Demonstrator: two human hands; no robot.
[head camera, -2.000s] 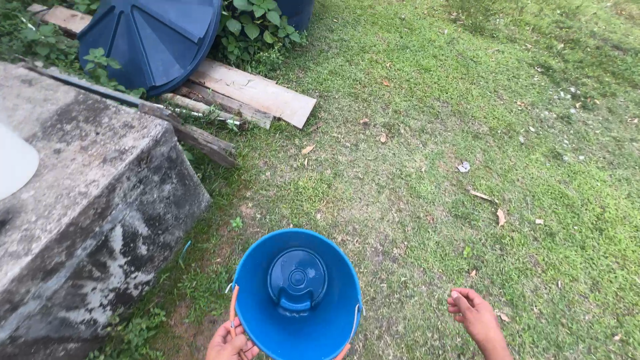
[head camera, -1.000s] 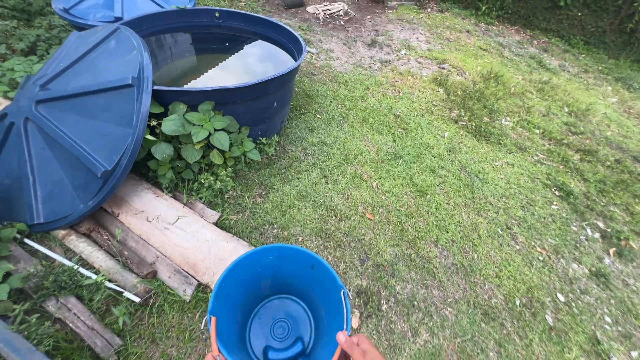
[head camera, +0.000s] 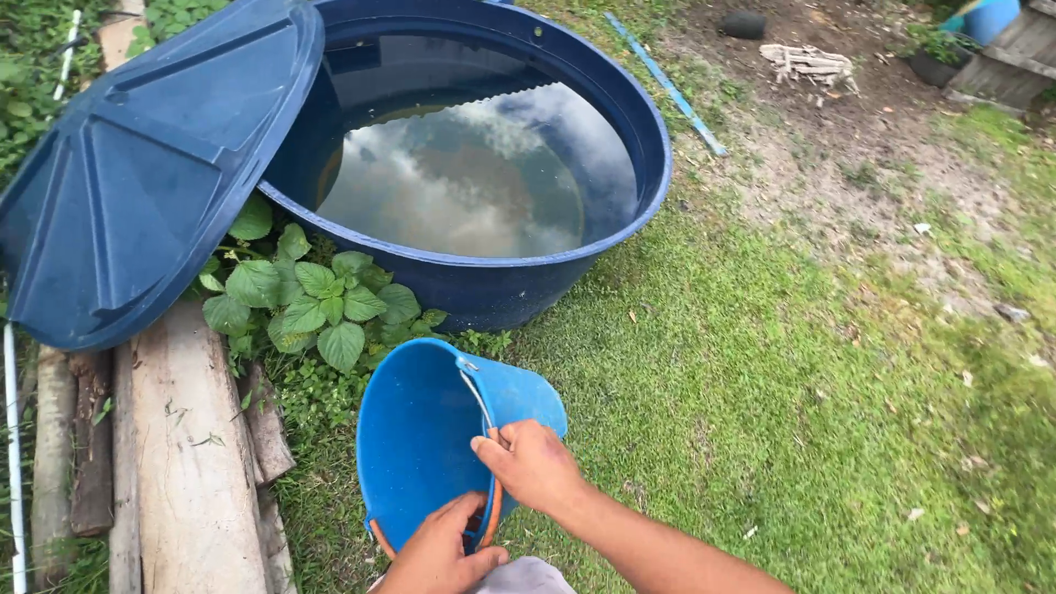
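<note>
A blue plastic bucket (head camera: 421, 429) is tilted in front of me, its mouth turned to the left. My right hand (head camera: 532, 462) grips the orange-sleeved wire handle at the bucket's right side. My left hand (head camera: 450, 540) is at the near rim, its fingers reaching over into the bucket; what they hold is partly hidden. Just beyond the bucket stands a large round dark-blue water tank (head camera: 495, 289), holding water (head camera: 462, 190) that reflects clouds. The inside bottom of the bucket is out of sight.
A blue ribbed tank lid (head camera: 148, 173) leans at the tank's left. Wooden planks (head camera: 194, 462) and a white pipe (head camera: 12, 462) lie at left. Leafy plants (head camera: 322, 305) grow against the tank. A blue strip (head camera: 667, 82) lies beyond it on the ground, with grass at right.
The bucket has gone from upright to tilted. My right hand, apart from the bucket two seconds ago, now grips its handle. The view has moved up to the water tank.
</note>
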